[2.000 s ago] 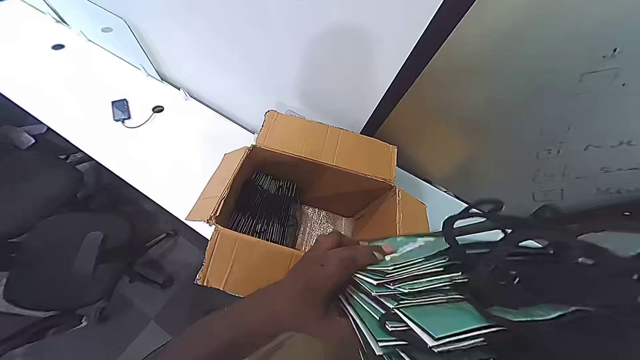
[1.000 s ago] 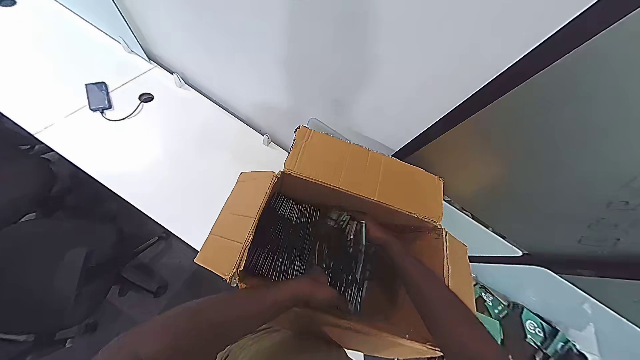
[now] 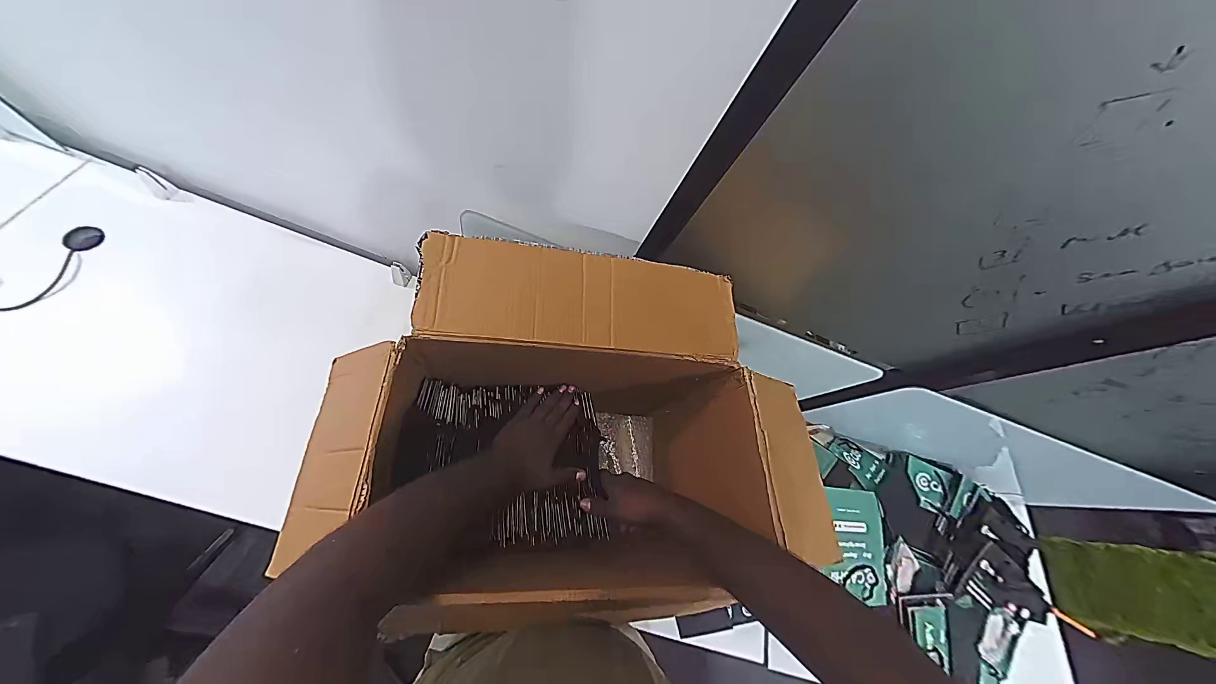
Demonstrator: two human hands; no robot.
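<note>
An open cardboard box (image 3: 579,294) with its flaps folded outward stands in front of me. Rows of thin, dark-edged flat packets (image 3: 465,408) stand on edge in its left and middle part. My left hand (image 3: 541,437) lies on top of these packets, fingers spread toward the far wall of the box. Against the right side of the rows rests my right hand (image 3: 632,499), its thumb near my left thumb; its fingers are partly hidden. Silvery bubble-wrap-like material (image 3: 627,445) shows on the box floor to the right of the packets.
Right of the box, green printed cards and packets with black cords (image 3: 931,484) lie in a loose pile on the table. A white desk (image 3: 171,361) with a cable grommet (image 3: 84,238) stretches left. A board bearing handwriting (image 3: 997,190) rises at the right; dark chairs are at lower left.
Two seconds ago a hand held a stack of green cards beside the box; now both hands are inside it. The packets reach farther right in the box than in the oldest frame.
</note>
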